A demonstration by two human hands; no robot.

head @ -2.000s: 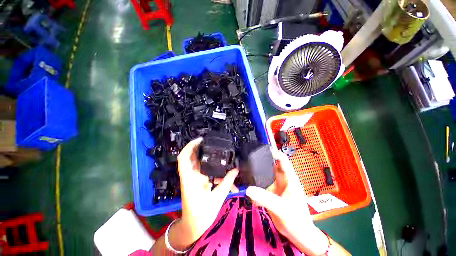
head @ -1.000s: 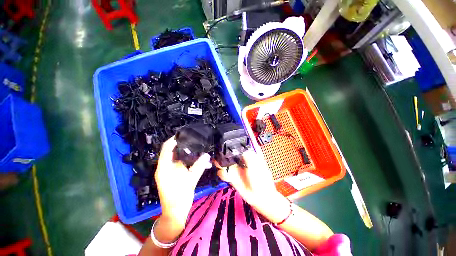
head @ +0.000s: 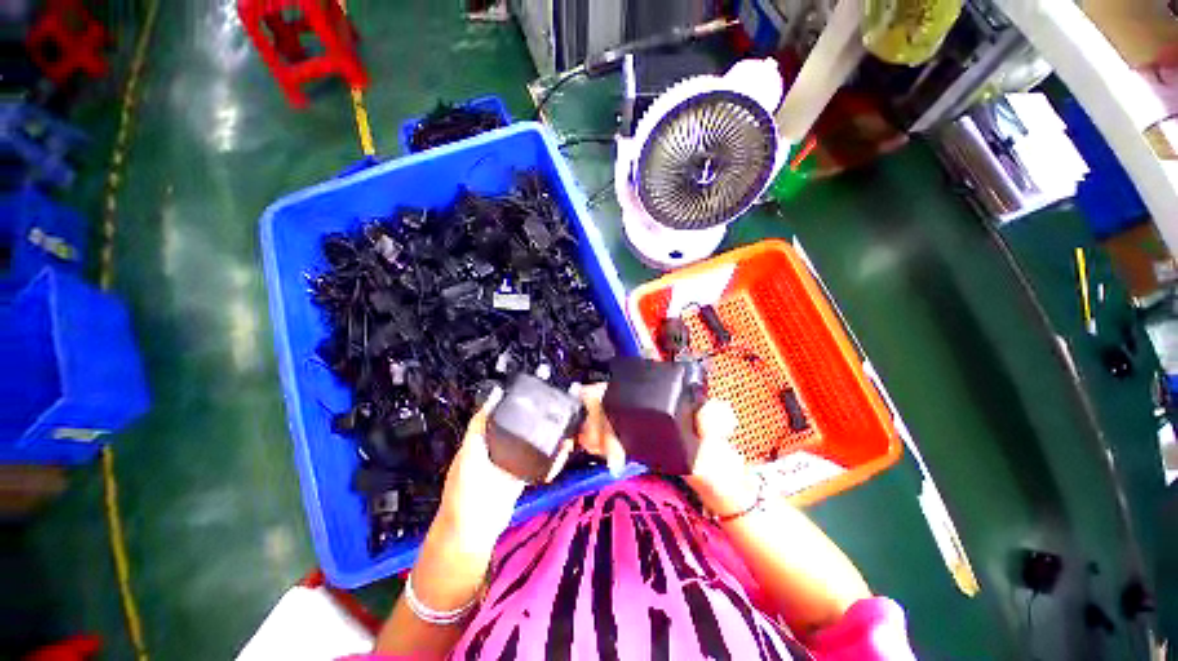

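Observation:
My left hand (head: 485,465) is bare and holds a black power adapter (head: 534,426) by its sides, a smooth grey-lit face upward. My right hand (head: 717,452) holds another black power adapter (head: 652,411), tilted, with a small part showing at its upper right end. The two adapters are side by side, a small gap between them, over the near edge of a large blue tote (head: 292,387). The tote is heaped with black adapters and cables (head: 446,304), one with a pale label. Some of my fingers are hidden behind the adapters.
An orange basket (head: 840,329) with a few black pieces stands right of the tote. A white fan (head: 704,162) stands behind it. A small blue tote (head: 497,106) is behind the large one. A red stool (head: 304,49) and blue totes (head: 97,375) are left.
Both adapters have been turned, so different faces show, and they are now slightly apart. The view has shifted a little since one second ago. Both hands still hold an adapter.

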